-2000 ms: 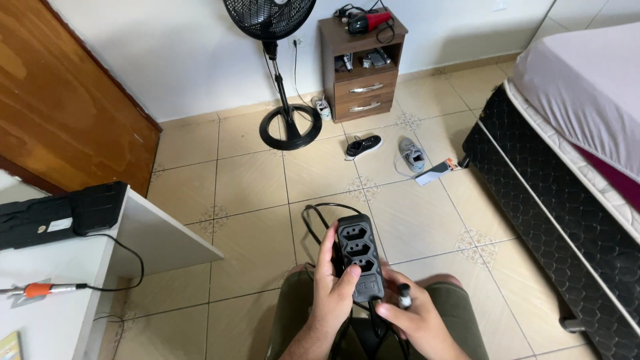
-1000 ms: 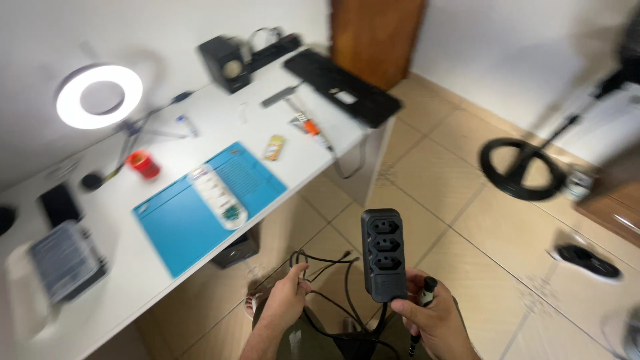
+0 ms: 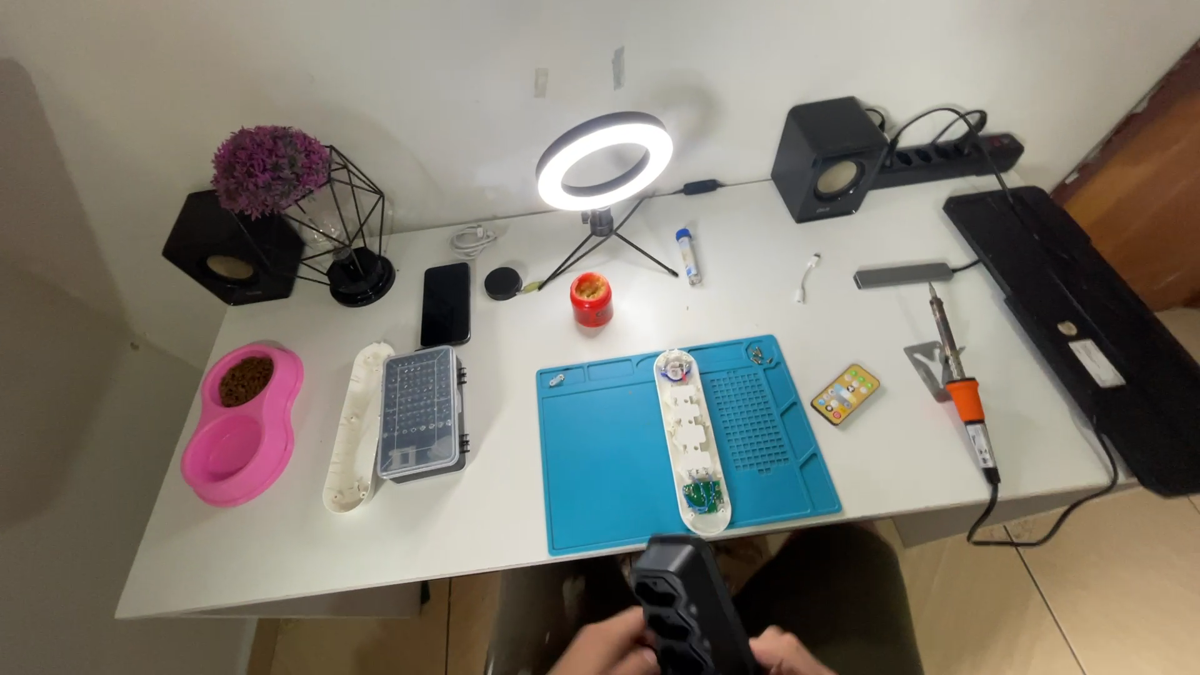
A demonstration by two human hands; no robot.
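A black power strip [image 3: 689, 605] with several sockets is at the bottom of the head view, just off the desk's front edge. My left hand [image 3: 609, 647] touches its left side, and the fingers are partly hidden behind it. At its lower right side is my right hand [image 3: 786, 652], partly cut off by the frame. Beyond them a blue silicone work mat [image 3: 609, 450] lies on the desk. On the mat rests an opened white power strip housing [image 3: 689, 436] with a green circuit board [image 3: 703, 497] at its near end.
A soldering iron [image 3: 966, 398] lies at the right beside a black keyboard [image 3: 1078, 328]. Around the mat are a red jar [image 3: 592, 302], a ring light [image 3: 600, 202], an organizer box [image 3: 422, 412], a white plastic cover [image 3: 356, 431], a phone [image 3: 445, 305] and a pink pet bowl [image 3: 244, 427].
The view has swung from the floor and bed to the desk. My left hand, apart from the black strip and at its cable one second ago, is now at the strip's side.
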